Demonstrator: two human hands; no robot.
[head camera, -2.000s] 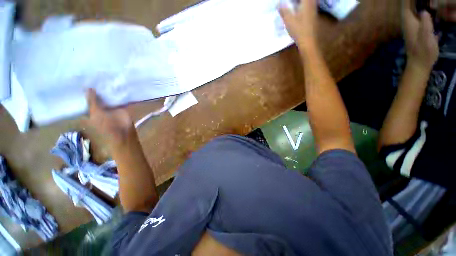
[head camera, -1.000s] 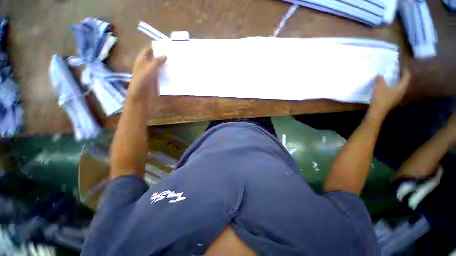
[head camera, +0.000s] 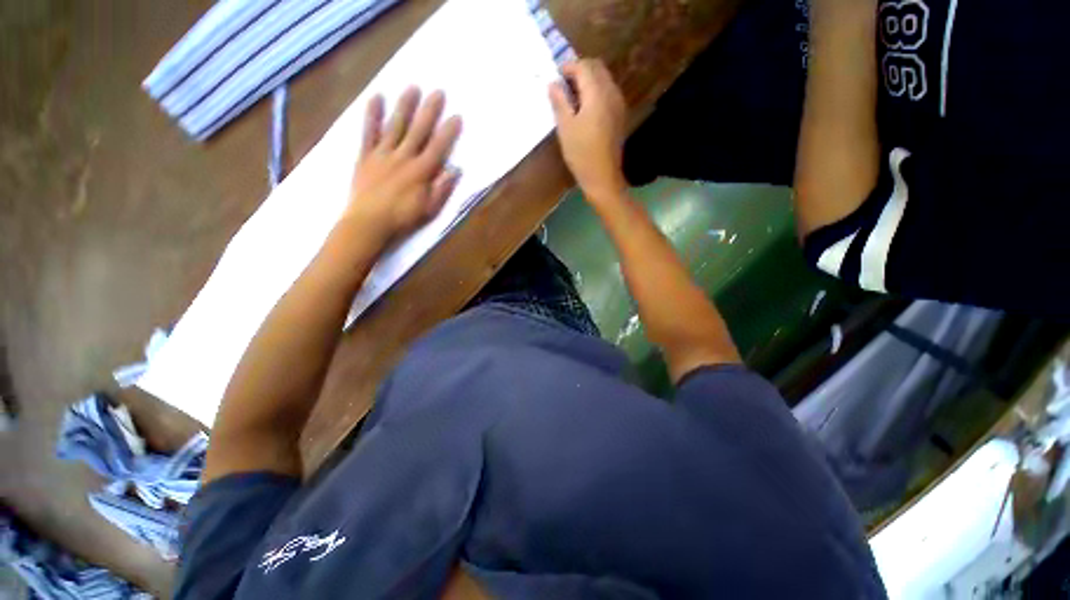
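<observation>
A long white paper strip (head camera: 282, 234) lies diagonally on the brown table, with striped fabric edges showing at its right end and lower edge. My left hand (head camera: 407, 164) lies flat on the paper with its fingers spread. My right hand (head camera: 587, 117) is at the paper's right end, fingers bent at the striped edge (head camera: 549, 33); whether it pinches the fabric is unclear.
A striped fabric stack (head camera: 264, 59) lies on the table's far side, with a narrow strip (head camera: 278, 135) beside it. Tied striped bundles (head camera: 135, 469) lie at the lower left. A coworker's arm (head camera: 838, 129) is at the right, over the green floor (head camera: 704, 234).
The view has turned, so the strip now runs diagonally. My left hand has let go of the strip's left end and lies flat on its middle. My right hand remains at the right end.
</observation>
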